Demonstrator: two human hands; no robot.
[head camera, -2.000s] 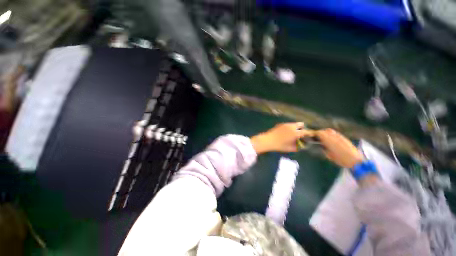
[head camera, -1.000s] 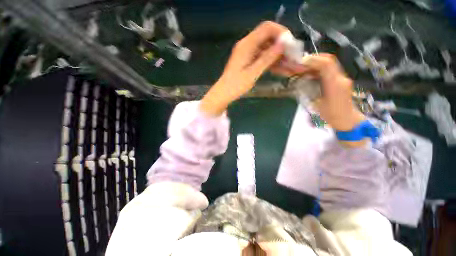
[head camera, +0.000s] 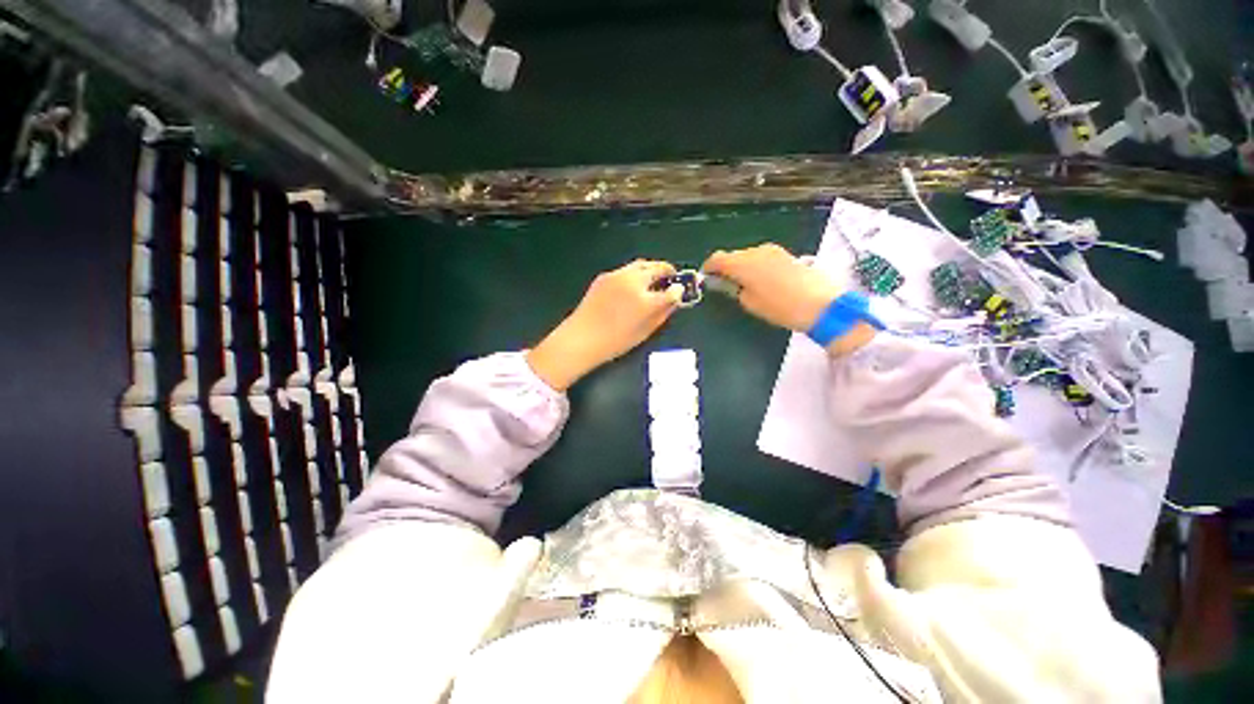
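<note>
My left hand (head camera: 615, 321) and my right hand (head camera: 777, 285) meet in front of me over the green bench. A small white plastic housing (head camera: 686, 288) with a dark inside is held at my left fingertips. My right fingertips touch its right side; whether they hold a separate part is too small to tell. A straight row of white housings (head camera: 674, 420) lies between my forearms. A pile of green circuit boards and white cables (head camera: 1015, 316) lies on a white sheet (head camera: 814, 399) to the right.
A black tray (head camera: 62, 413) with long rows of white pieces is at left. A grey rail (head camera: 234, 103) crosses the upper left. A taped brownish strip (head camera: 591, 184) crosses the bench. Wired units (head camera: 869, 94) lie beyond it. Spare housings (head camera: 1216, 261) are at far right.
Both hands have moved down and nearer to me from over the strip. The larger white item between them is gone from the hands; a small housing shows there now.
</note>
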